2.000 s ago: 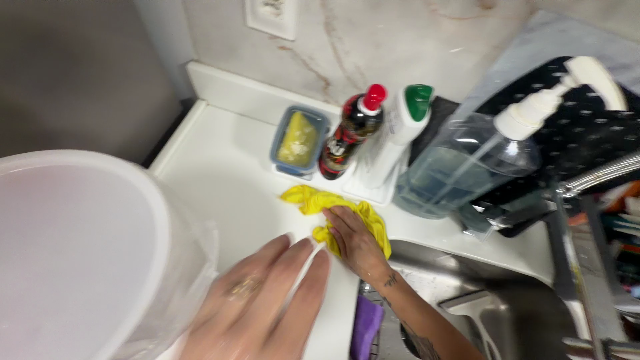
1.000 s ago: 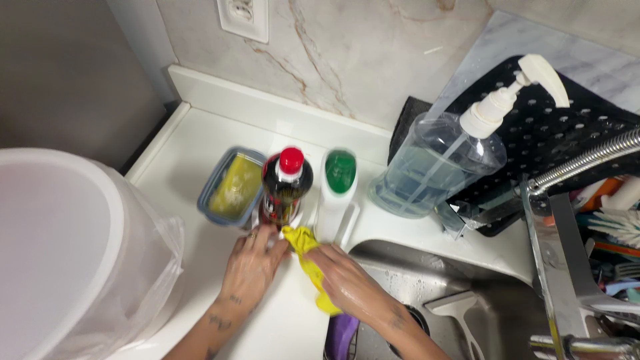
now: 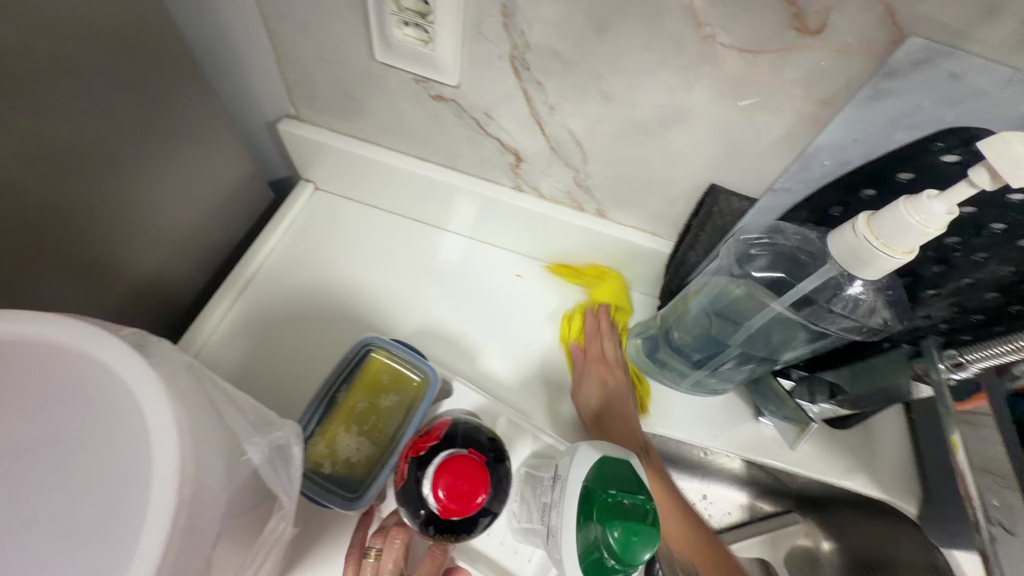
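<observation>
My right hand (image 3: 602, 384) presses a yellow cloth (image 3: 596, 292) flat on the white counter, left of the clear pump bottle (image 3: 720, 320). At the bottom edge is my left hand (image 3: 396, 548), partly cut off, its fingers by the base of a dark bottle with a red cap (image 3: 460, 484); its hold is partly hidden. That bottle, a white bottle with a green cap (image 3: 616, 512) and a lidded blue-rimmed container (image 3: 368, 424) with something yellow inside stand close together. A white tray (image 3: 496, 412) shows beneath the bottles.
A large white bin with a plastic bag (image 3: 168, 432) stands at the lower left. The steel sink (image 3: 848, 528) lies at the lower right. Behind the pump bottle are a dark cloth (image 3: 708, 232) and a black perforated rack (image 3: 880, 184). A marble wall with an outlet (image 3: 416, 36) rises behind.
The container and both bottles have moved from near the wall toward me. My right hand has moved with the yellow cloth to the counter by the wall.
</observation>
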